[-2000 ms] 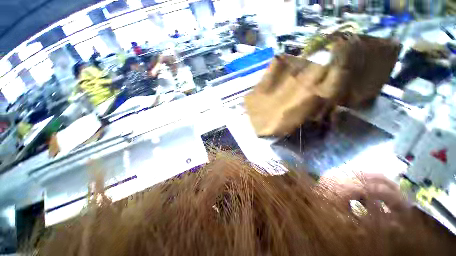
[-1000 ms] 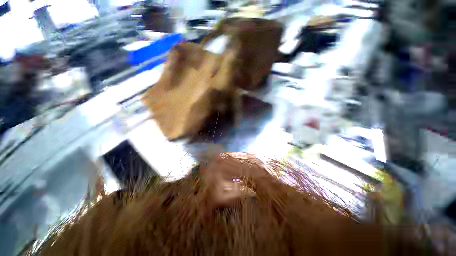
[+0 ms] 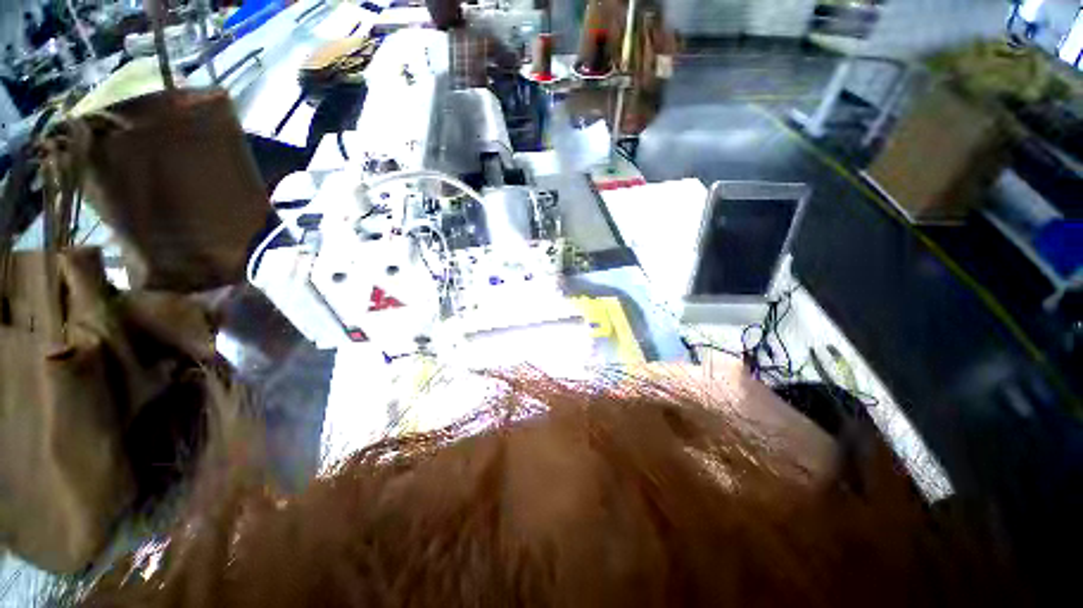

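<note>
The sewing machine head, white with a red three-diamond mark, stands left of centre. Brown bags stand at the left: one upright bag and a nearer, creased one with thin handles. A yellow strip lies right of the clamp area, which is glared out. A blurred patch of skin, seemingly my right hand, shows behind brown hair at the front of the right-hand table. Its fingers and anything in it are hidden. My left hand is not visible.
A control panel with a dark screen stands at the right. Dark cords and olive-yellow snips lie beside it. Thread cones stand behind the machine. A brown box stands across the grey floor.
The view has swung right, so the brown bags now lie at the left and the machine head and control panel are in front. The skin patch now shows farther right than one second ago.
</note>
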